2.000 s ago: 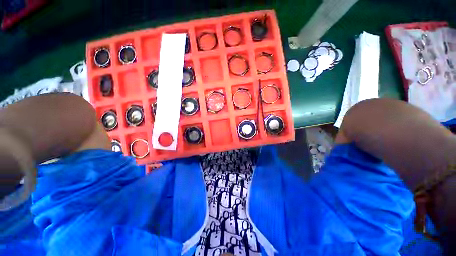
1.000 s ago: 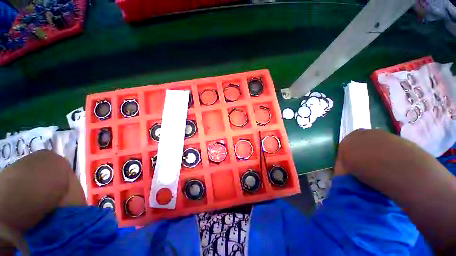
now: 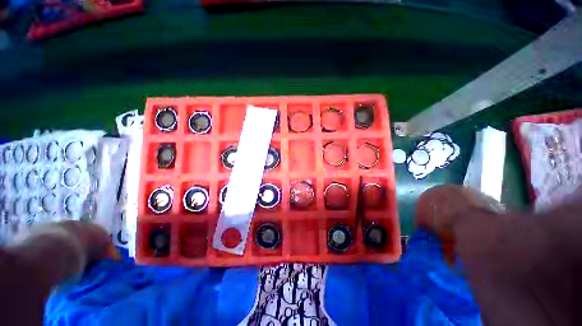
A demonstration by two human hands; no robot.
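Note:
The red-orange parts tray (image 3: pixel 194 156) lies in front of me with square pockets. Several hold dark or pale-centred watch cases (image 3: pixel 268 236); others hold thin rings showing red through them, or nothing. A white strip (image 3: pixel 249 178) lies slanted across the tray, with one round hole at its near end. Thin dark tweezers (image 3: pixel 360 210) lie upright in view over the tray's right part. My bare forearms, blurred, rise at both lower sides from blue sleeves, bent towards the camera. Both hands are out of the picture.
A pile of white discs (image 3: pixel 434 155) and folded white strips (image 3: pixel 492 162) lie right of the tray. A long grey bar (image 3: pixel 491 83) slants behind them. A ring sheet (image 3: pixel 44 169) lies left; another tray with a covered sheet (image 3: pixel 555 146) lies far right.
The view has shifted and levelled, so the tray appears straighter and further right than a second ago. More of the left ring sheet shows. The tray's contents look unchanged.

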